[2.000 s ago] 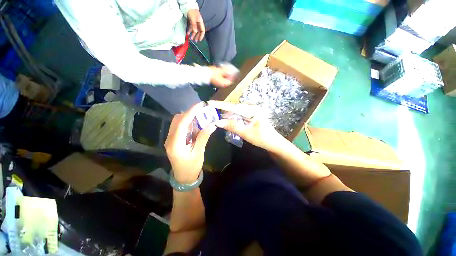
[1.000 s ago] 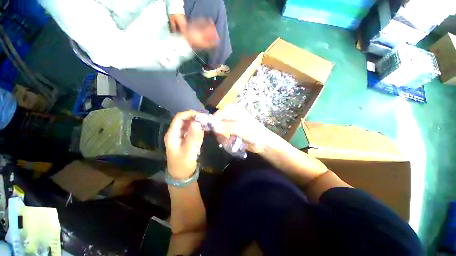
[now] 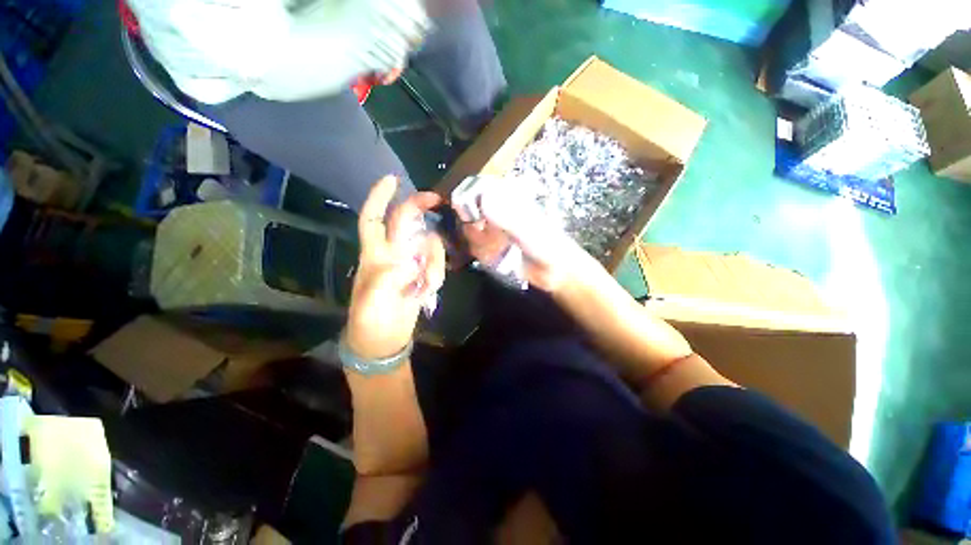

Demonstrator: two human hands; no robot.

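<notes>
My left hand [image 3: 389,271], with a pale bangle at the wrist, is raised above my lap. Its fingers are partly spread around glinting clear plastic pieces [image 3: 427,303] in the palm. My right hand [image 3: 509,229] is just to the right, apart from the left one. It pinches a small pale, shiny piece [image 3: 466,196] at the fingertips. A clear piece [image 3: 514,266] also shows under the right palm. Glare and blur hide the exact shape of the pieces.
An open carton [image 3: 687,122] heaped with shiny clear pieces stands beyond my right hand. A second carton [image 3: 767,357] stands at the right. A seated person [image 3: 309,128] is ahead. A pale stool [image 3: 208,256] and a cluttered bench [image 3: 160,458] are at the left.
My hands have moved apart, and the left fingers have opened upward. The pale piece now shows at my right fingertips. The other person's arm has drawn back from beside the carton.
</notes>
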